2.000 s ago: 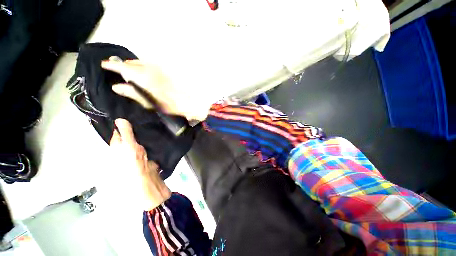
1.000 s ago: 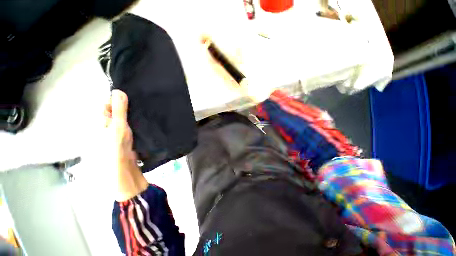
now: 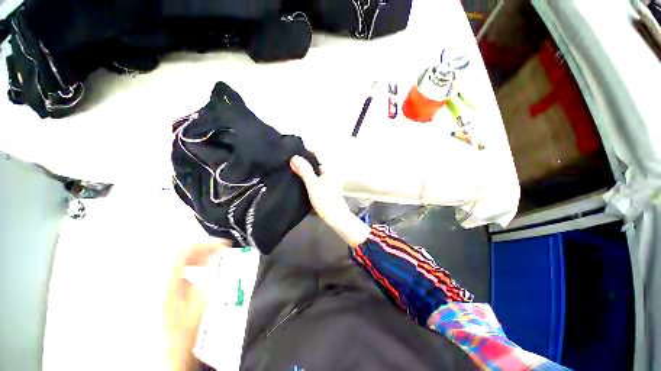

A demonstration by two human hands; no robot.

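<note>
A black fabric bag (image 3: 279, 174) lies at the table's front edge, just above my apron-covered lap. It is crumpled, with pale curved zipper or piping lines facing left and down. My right hand (image 3: 326, 196) grips the bag's right edge, thumb on top. My left hand (image 3: 190, 297) is low and left, blurred, below the bag; its fingertips are near the bag's bottom edge, and I cannot tell whether it touches or holds anything.
More black bags (image 3: 181, 32) are heaped along the back left. A dark pen-like stick (image 3: 364, 112), small red snips (image 3: 392, 101), a red-orange bottle (image 3: 424, 103) and a green-handled tool (image 3: 455, 107) are right of the bag. A blue bin (image 3: 528, 290) stands lower right.
My right hand has moved from beside the dark stick to the bag's right edge. My left hand has left the bag's left side and moved down. The bag is turned, its pale lines now showing.
</note>
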